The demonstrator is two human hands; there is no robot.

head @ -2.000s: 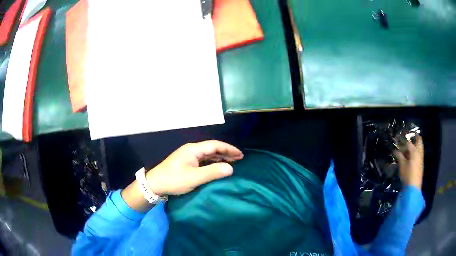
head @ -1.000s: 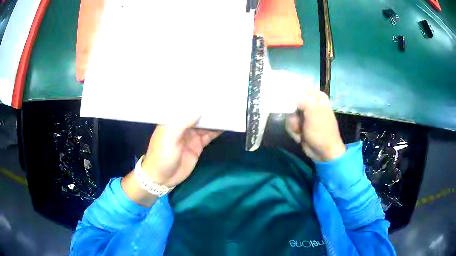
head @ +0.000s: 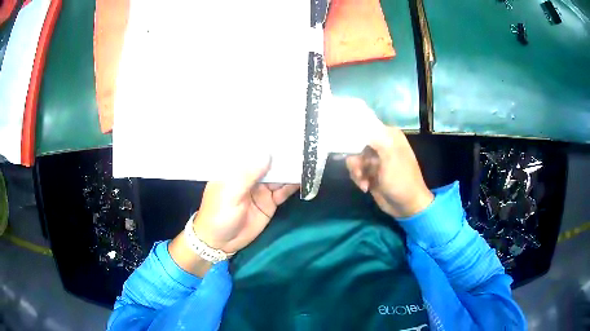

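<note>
A glaring white sheet (head: pixel 213 90) lies over a red-orange board (head: pixel 358 32) and overhangs the bench's front edge. My left hand (head: pixel 239 210) grips the sheet's near edge, thumb on top and fingers underneath. A long-jaw clip (head: pixel 313 123) with a black bar and pale, overexposed handle lies along the sheet's right edge at the near corner. My right hand (head: pixel 388 168) holds this clip by its handle. Glare hides the right fingertips and exactly how the jaw meets the sheet. Another dark clip (head: pixel 318 14) shows farther up the same edge.
A white sheet on a red-edged board (head: pixel 29 84) is at the left. Small black clips (head: pixel 519 33) lie on the green top (head: pixel 498 84), right of the dark seam. Tubs of clips sit below the bench at left (head: pixel 110 216) and right (head: pixel 511 200).
My right hand has come from the right tub with a long-jaw clip and brought it to the sheet's right edge. My left hand has taken hold of the near edge.
</note>
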